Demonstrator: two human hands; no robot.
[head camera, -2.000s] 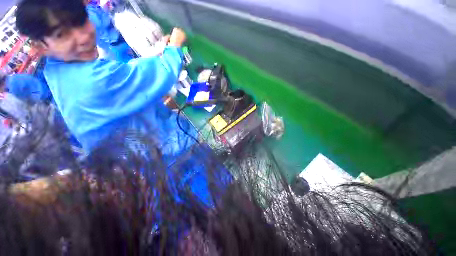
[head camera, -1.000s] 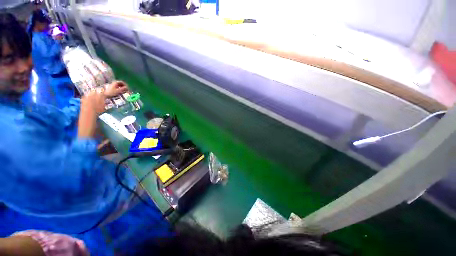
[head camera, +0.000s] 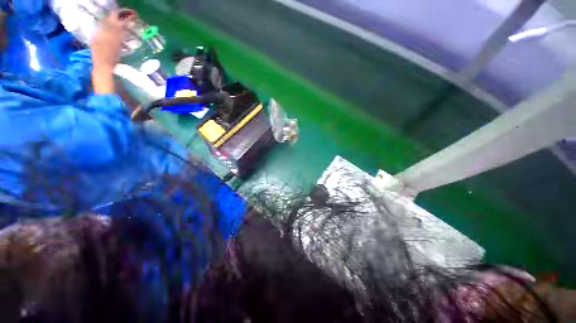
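Dark hair covers much of the lower picture. The silvery bubble-wrap mat (head camera: 442, 236) lies on the green bench at lower right, partly behind the hair. A small dark round component (head camera: 319, 195) shows near the mat's upper left edge. Neither of my hands can be made out. A blurred skin-toned and pinkish patch shows through the hair at the lower left edge, and another at the lower right; I cannot tell a hand in either.
A black box with a yellow stripe (head camera: 243, 129) and thick cable stands left of the mat. Beside it are a clear bag with brassy pieces (head camera: 289, 129) and a blue tray (head camera: 180, 94). A white post (head camera: 492, 145) rises behind the mat. A blue-sleeved neighbour (head camera: 57, 132) is at left.
The view has tilted down again, so the bench things sit higher and more of the mat shows. The neighbour's face has left the picture. The pink sleeve at lower left is now blurred behind hair.
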